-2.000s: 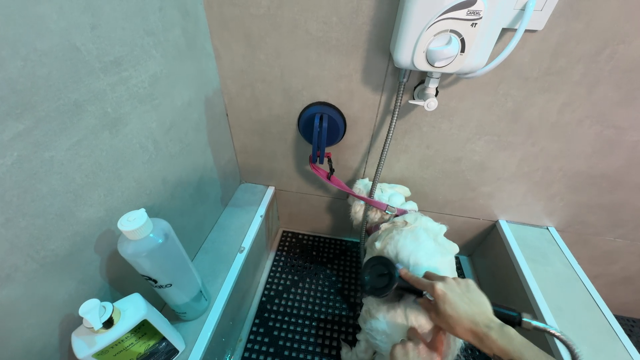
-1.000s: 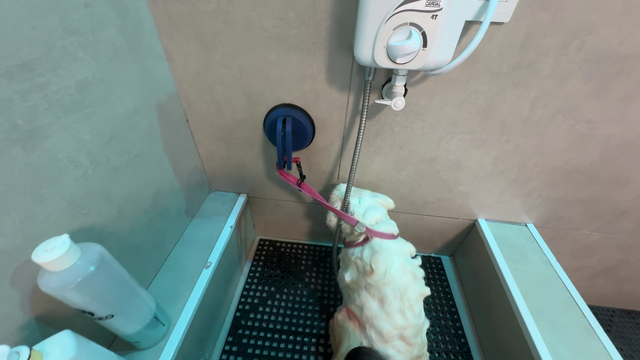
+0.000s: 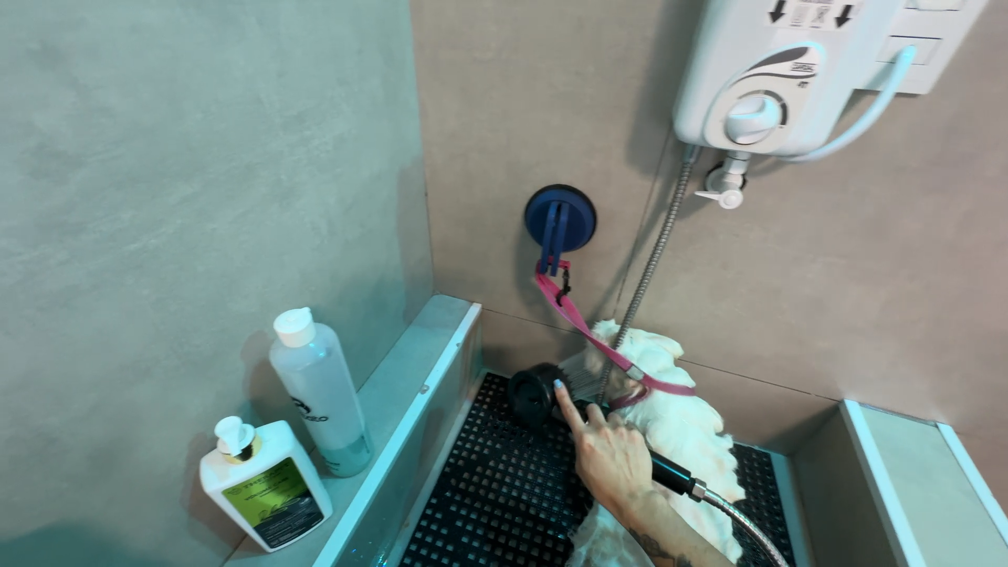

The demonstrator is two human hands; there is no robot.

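Observation:
My right hand point(image 3: 613, 458) is closed around the handle of a black shower head point(image 3: 535, 395), its index finger extended along the head. Water sprays from it to the right, at the head of a wet white dog point(image 3: 683, 433) standing with its back to me. A pink leash point(image 3: 579, 321) runs from the dog's neck to a blue suction-cup holder point(image 3: 560, 219) on the wall. The braided metal hose point(image 3: 744, 521) leaves the handle toward the lower right. My left hand is out of view.
A clear bottle point(image 3: 323, 394) and a white pump bottle point(image 3: 268, 484) stand on the left ledge point(image 3: 409, 394). A black perforated mat point(image 3: 488, 480) lines the basin. A white water heater point(image 3: 764, 94) hangs above, with a metal hose point(image 3: 661, 236) below it. Another ledge point(image 3: 906, 465) is at right.
The shower head has come up from low at the dog's back to the left of its head, and my right hand is back in view. My left hand, visible two seconds ago, has left the view.

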